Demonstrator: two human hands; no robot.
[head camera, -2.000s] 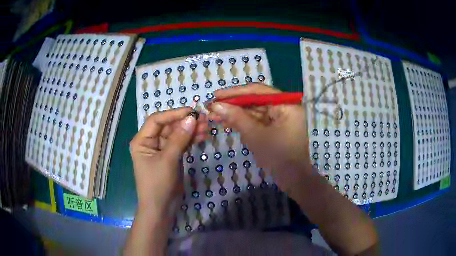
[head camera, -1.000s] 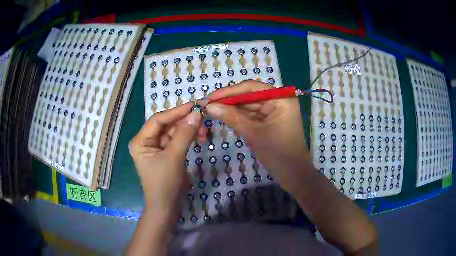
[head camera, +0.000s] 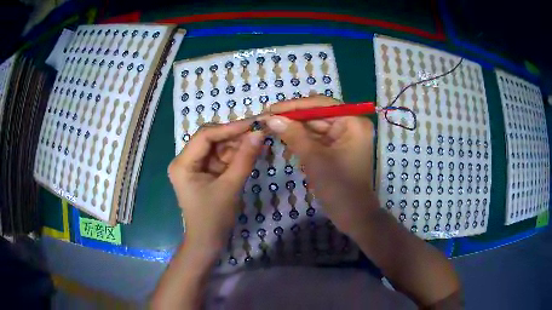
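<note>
My left hand (head camera: 212, 166) pinches a small dark round part, likely a speaker driver (head camera: 256, 126), between thumb and fingertips above the working board. My right hand (head camera: 330, 145) holds the red test probe (head camera: 333, 111) nearly level, its front end at the part; the fingers hide the exact contact. A thin dark lead (head camera: 411, 88) runs from the probe's rear and loops over the board at the right. The white tray board (head camera: 180, 82) under my hands carries rows of dark round parts and tan slots; my hands cover its middle.
Stacked tray boards (head camera: 109, 115) stand at the left, with a dark layered pile (head camera: 21, 151) beyond. A part-filled board (head camera: 433, 130) and another board (head camera: 526, 148) lie at the right. A green label (head camera: 100, 230) is at the bench's front left edge, near blue tape (head camera: 142, 252).
Both hands, with the part and the probe, have moved slightly right over the board. The view has shifted a little, and the probe's lead now loops open over the right board.
</note>
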